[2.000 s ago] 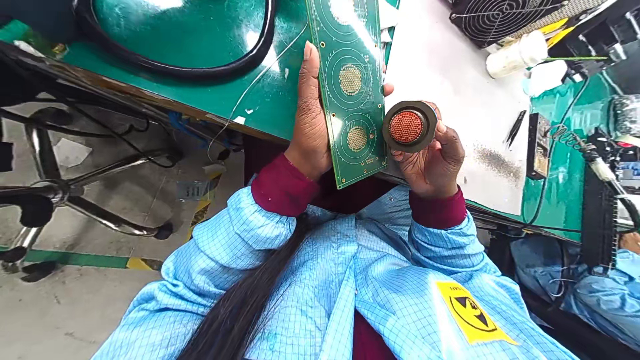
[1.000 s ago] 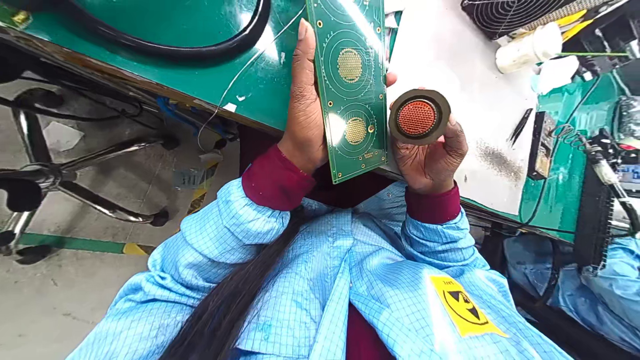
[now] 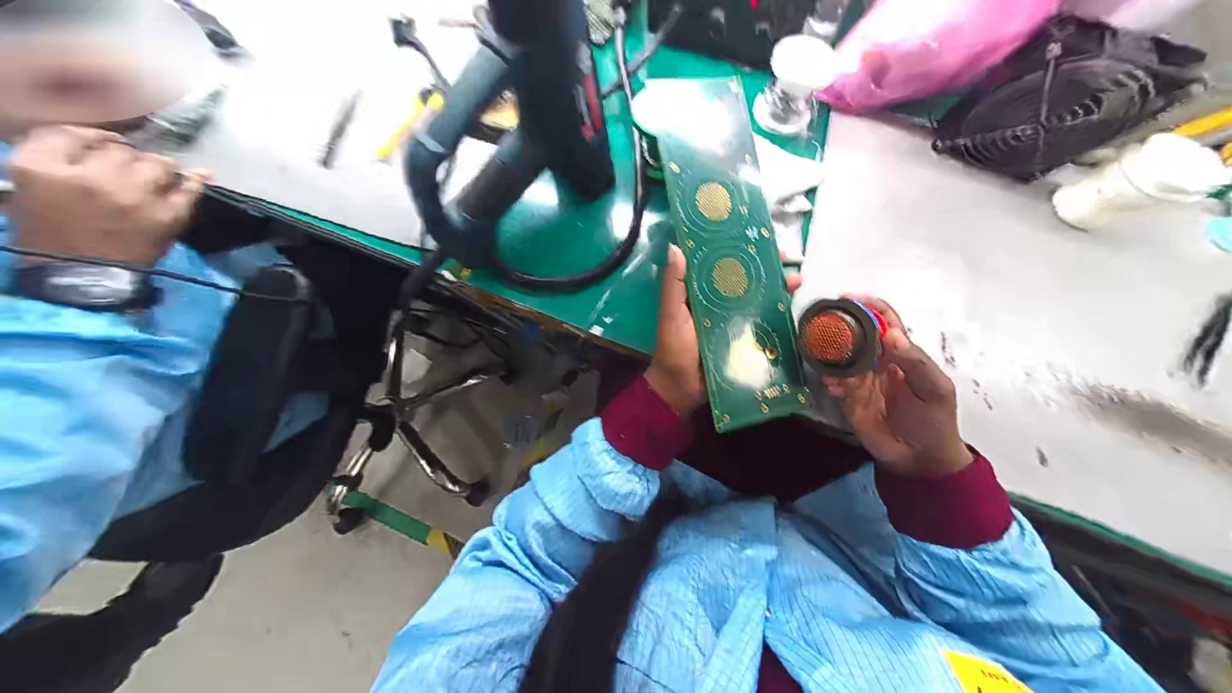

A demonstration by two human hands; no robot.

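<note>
My left hand [image 3: 679, 337] holds a long green printed circuit board [image 3: 733, 306] by its lower left edge, with fingertips showing at its right edge. The board has several round fields of gold pads, and light glares off parts of it. My right hand [image 3: 905, 395] grips a round dark connector [image 3: 839, 337] with an orange-red perforated face, close to the board's lower right edge. That face points up towards me. Whether connector and board touch, I cannot tell.
At the left a co-worker [image 3: 87, 385] sits at the bench, a hand raised. Black hoses [image 3: 568, 279] and a dark tool stand behind the board. A cooling fan [image 3: 1044, 115], a white bottle [image 3: 1141, 183] and a pink bag [image 3: 934, 48] lie at the right. A wheeled chair base [image 3: 423, 452] stands below.
The view has swung far to the left, bringing the co-worker into sight. Both hands still hold the board and the connector. The connector's face has tilted somewhat, showing a blue and red side.
</note>
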